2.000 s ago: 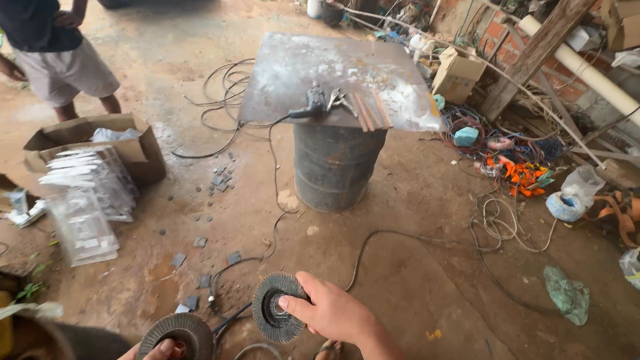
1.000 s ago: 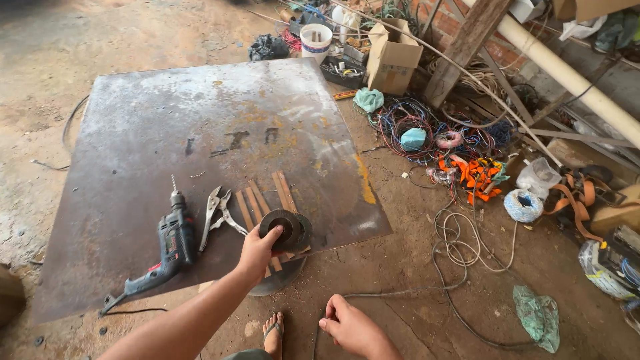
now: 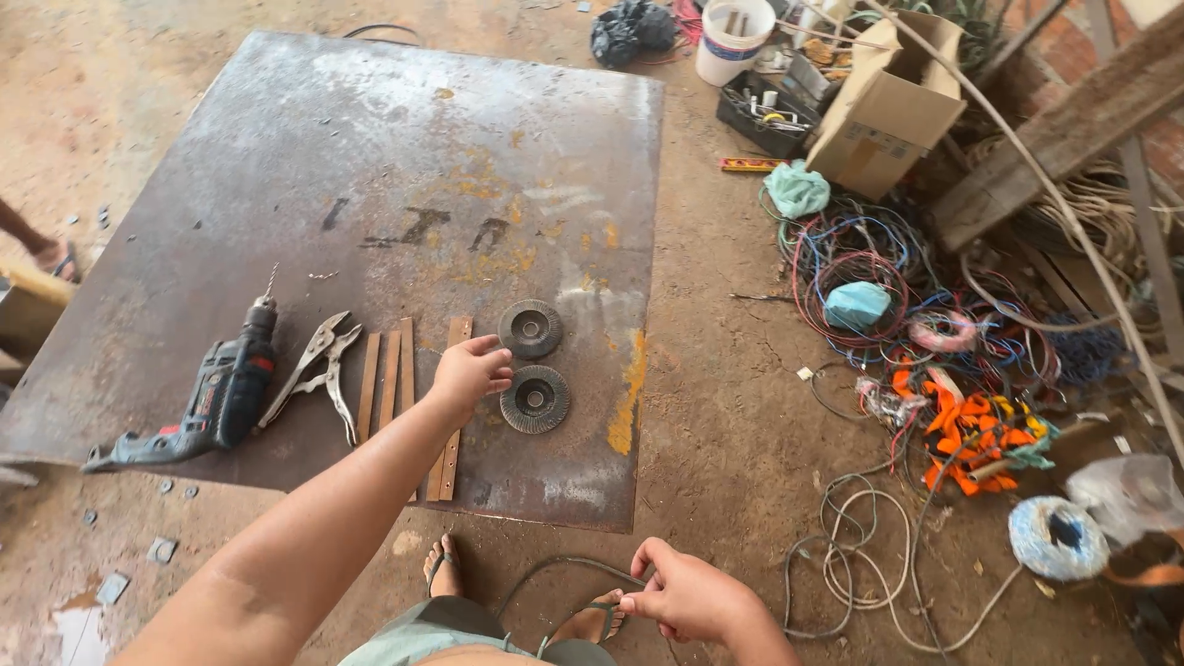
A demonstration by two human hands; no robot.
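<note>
Two flap discs lie flat on a rusty sheet-metal tabletop (image 3: 305,222), the upper disc (image 3: 530,328) just behind the lower disc (image 3: 535,400). My left hand (image 3: 474,370) hovers by their left side with fingers apart, holding nothing. Under and beside that forearm are several narrow flat metal strips (image 3: 460,333), some with holes. Farther left come locking pliers (image 3: 319,361) and a corded power drill (image 3: 222,384) with a bit fitted. My right hand (image 3: 689,592) is beyond the table's front edge, above the floor, fingers loosely curled and apart, with nothing visible in it.
To the right on the floor lie tangled wires (image 3: 851,250), orange material (image 3: 962,430), a roll of twine (image 3: 1057,538) and a looped cable (image 3: 865,546). A cardboard box (image 3: 883,111), a white bucket (image 3: 731,42) and a tool tray (image 3: 763,116) stand behind. Another person's foot (image 3: 57,259) shows at left.
The flap discs were in my hands, then my left hand held them over the tabletop; now both lie on it, let go. The view has moved close to the table.
</note>
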